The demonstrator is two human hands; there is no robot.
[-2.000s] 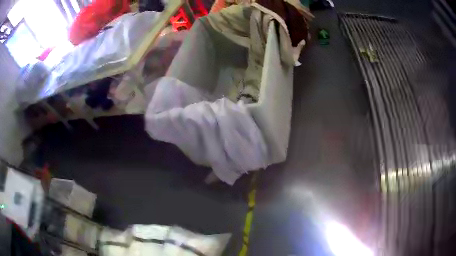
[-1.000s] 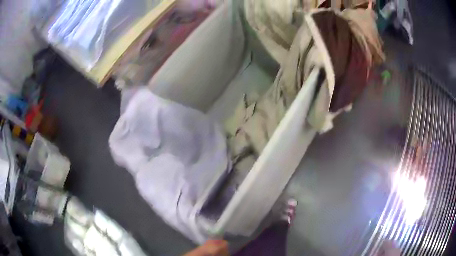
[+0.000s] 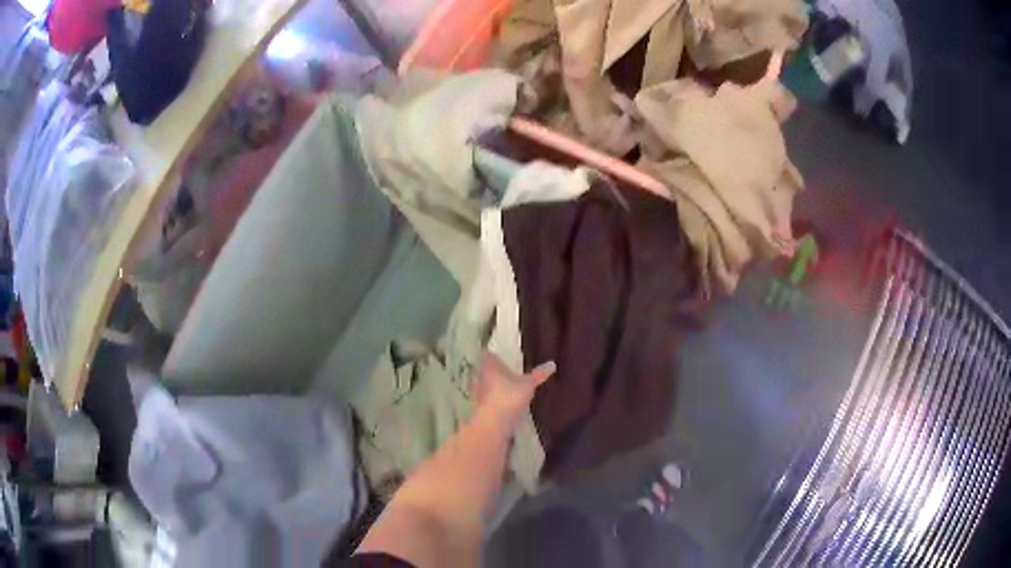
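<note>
A dark brown curtain (image 3: 599,300) with a pale border hangs in front of me over the side of a large grey-white bin (image 3: 277,277). My left hand (image 3: 510,383) reaches in from the bottom and is closed on the curtain's pale border, with the thumb over the brown cloth; the other fingers are partly hidden. Pale beige cloth (image 3: 410,405) lies inside the bin. Light grey-white cloth (image 3: 249,472) hangs over its near left rim. My right hand is not in view.
Tan cloth (image 3: 726,150) is heaped over an orange-pink bin (image 3: 593,158) behind. A rack of shiny metal rods (image 3: 898,444) lies on the floor at right. A yellow-edged table (image 3: 144,222) with clear wrapping stands at left. A patterned shoe tip (image 3: 665,488) shows below.
The view has moved closer to the brown curtain. My left hand has come up from the bottom edge to its border. The brown cloth now hangs wider and nearer.
</note>
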